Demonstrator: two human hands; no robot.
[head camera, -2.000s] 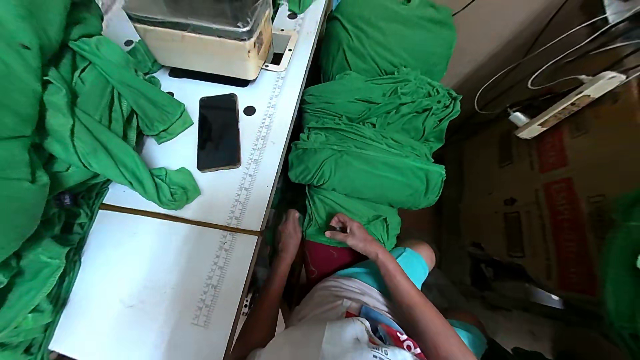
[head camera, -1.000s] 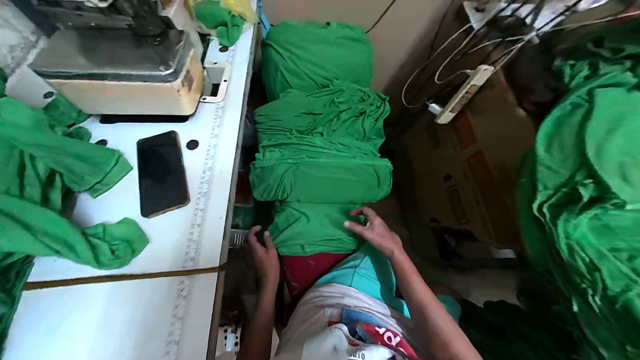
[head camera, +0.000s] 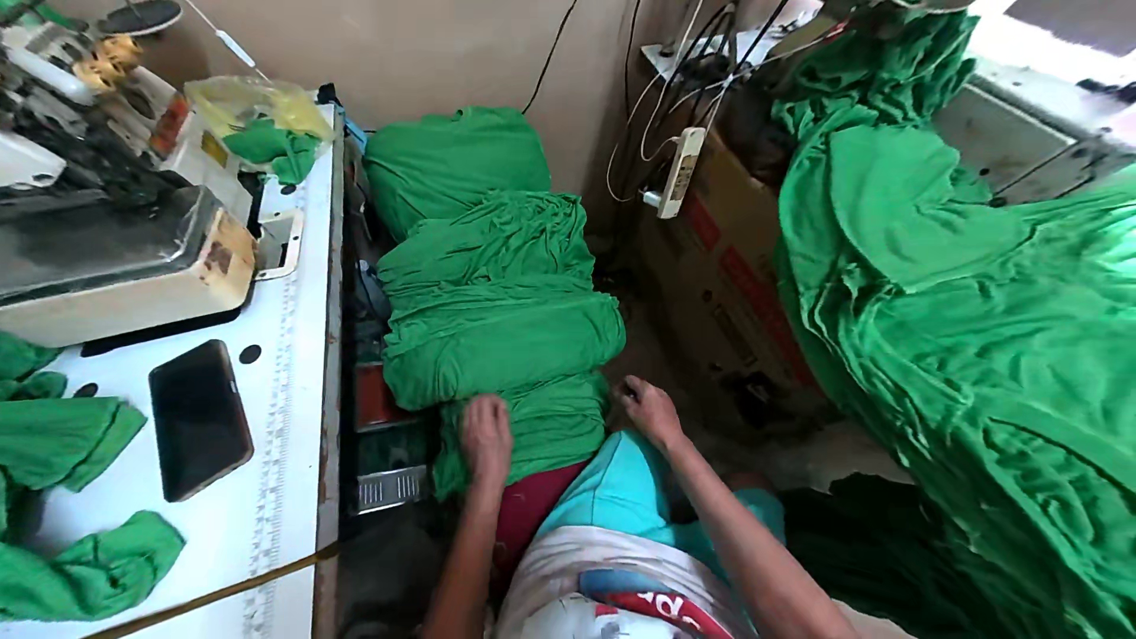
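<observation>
Bundles of green fabric lie in a row from my lap toward the wall. My left hand rests on the left part of the nearest green cloth, fingers pointing away from me; whether it grips the cloth cannot be told. At that cloth's right edge is my right hand, its fingers bent, and its hold on the cloth is unclear. A maroon cloth shows beneath the near edge of the green one.
On the left, a white sewing table carries a sewing machine, a smartphone and green cloth pieces. A power strip hangs by a cardboard box. Large green fabric drapes at right.
My left hand has moved onto the nearest green cloth from beside its left edge. My right hand has gone from on top of the cloth to its right edge. The view has swung right.
</observation>
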